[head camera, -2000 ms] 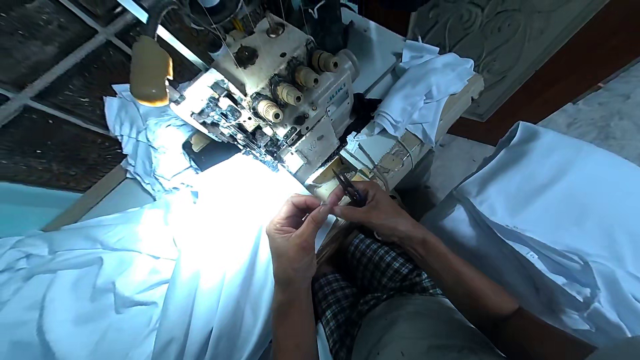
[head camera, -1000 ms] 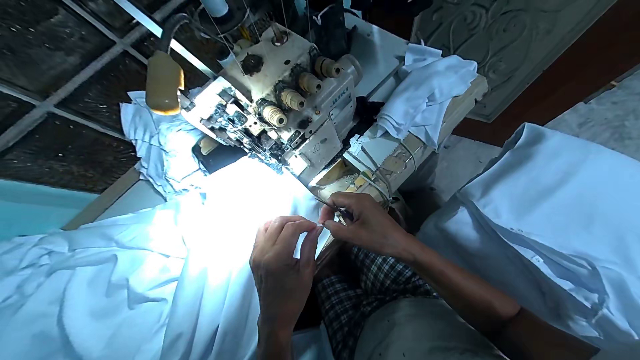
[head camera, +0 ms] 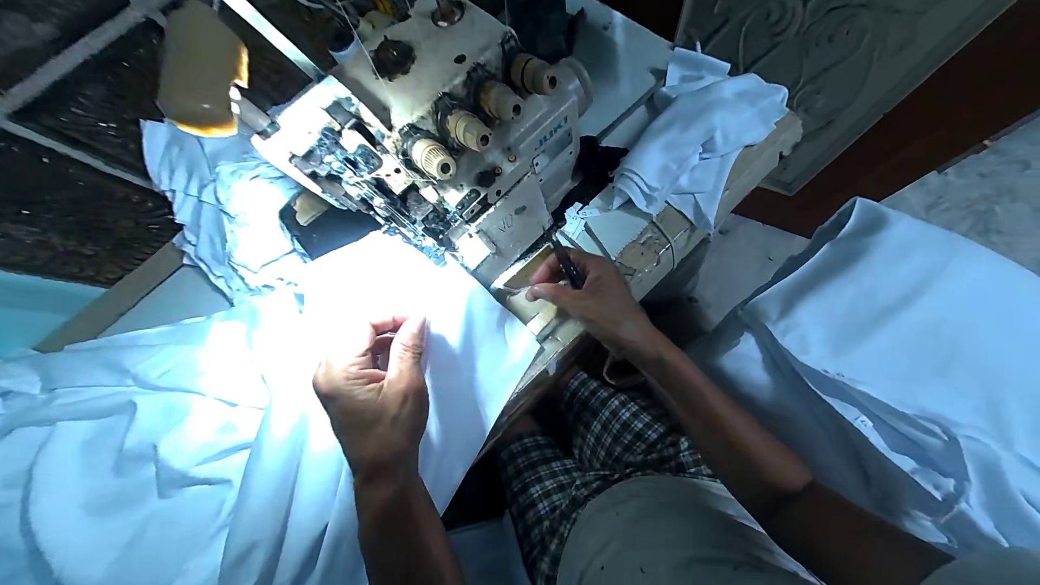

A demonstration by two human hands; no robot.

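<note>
A white Juki overlock sewing machine [head camera: 487, 154] stands at the top centre, with cream tension dials along its front. White fabric [head camera: 463, 366] lies brightly lit below the needle area and spreads in folds to the left. Over this fabric is my left hand [head camera: 378, 386], thumb and fingertips close together; whether it pinches anything cannot be told. My right hand [head camera: 593, 296], right of the fabric edge, holds small dark thread snips [head camera: 569, 264], their tip pointing up towards the machine. A faint pale wisp, perhaps thread, shows at its fingertips.
A yellowed lamp head [head camera: 199, 73] hangs at the upper left. Crumpled white cloth [head camera: 219, 203] lies behind the machine's left side, and more cloth [head camera: 699, 134] rests on the table's right end. A large white fabric piece [head camera: 918, 325] is heaped at the right.
My hands, together a second ago, have come apart. The right one has moved up and to the right with the snips, and the left one is now alone over the white fabric.
</note>
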